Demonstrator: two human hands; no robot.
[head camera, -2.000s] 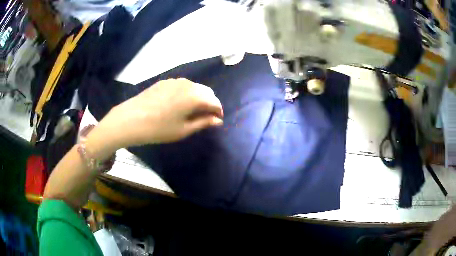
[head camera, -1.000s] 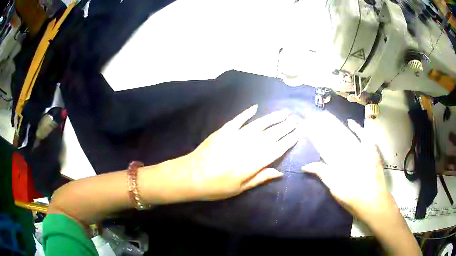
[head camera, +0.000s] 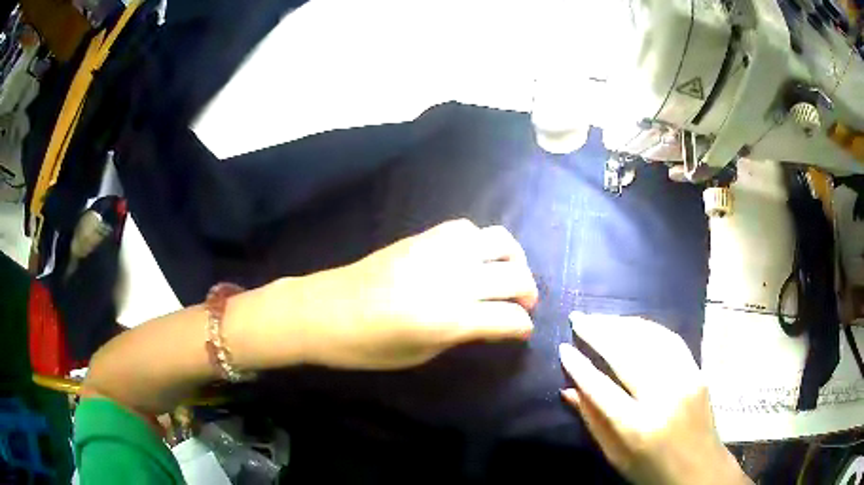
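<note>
The dark navy garment panel lies under the machine head and looks blue in the lamp light. Faint lengthwise lines run down it between my hands. My left hand has curled fingers closed on the cloth left of these lines. My right hand pinches the cloth right of the lines, near the table's front, with a dark gap between its fingers. The presser foot is above the panel's upper part, away from both hands; glare hides the needle. The cream-white sewing machine stands at upper right.
Shears lie right of the machine, partly under a dark cloth strip. Yellow strips lie on the dark cut-piece pile at left. A red object is at the left edge. The white table has printed markings along its front.
My hands, flat near the presser foot a second ago, have moved down toward the table's front and their fingers have closed on the cloth. The lined area is now uncovered.
</note>
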